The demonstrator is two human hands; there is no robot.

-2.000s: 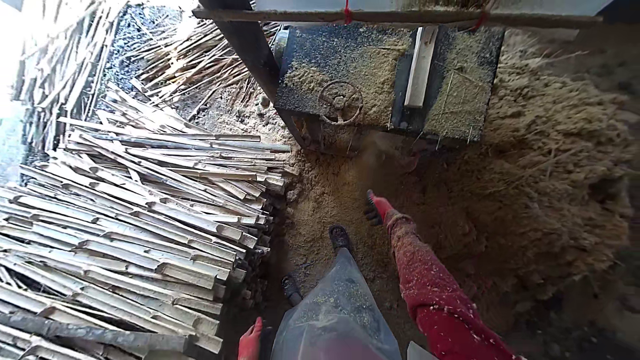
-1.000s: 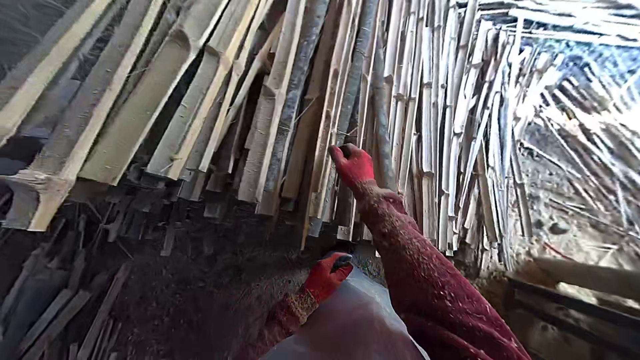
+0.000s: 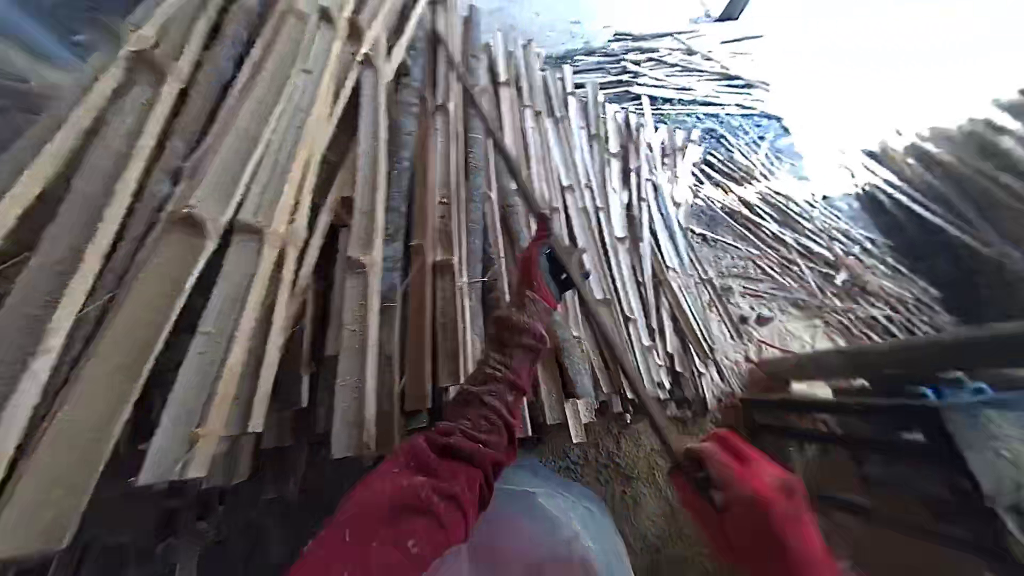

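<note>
A long split bamboo strip runs slantwise from the top middle down to the lower right. My left hand, in a red and dark glove, is around its middle part. Close to the body, my right hand in a red glove is closed on its lower end. Both sleeves are dark red and dusted with light bits. Beneath the strip lies a broad pile of split bamboo lengths, with the ends nearest me uneven. The fingertips of my left hand are partly hidden.
At the right stands a dark frame or bench with a beam on top and blue items on it. Thin bamboo sticks lie scattered beyond the pile. Sawdust-covered ground shows by my plastic apron.
The view has swung from the sawdust-covered machine to the bamboo pile. A second ago both hands were at the pile's near side; now they hold a strip between them, the right hand at its near end.
</note>
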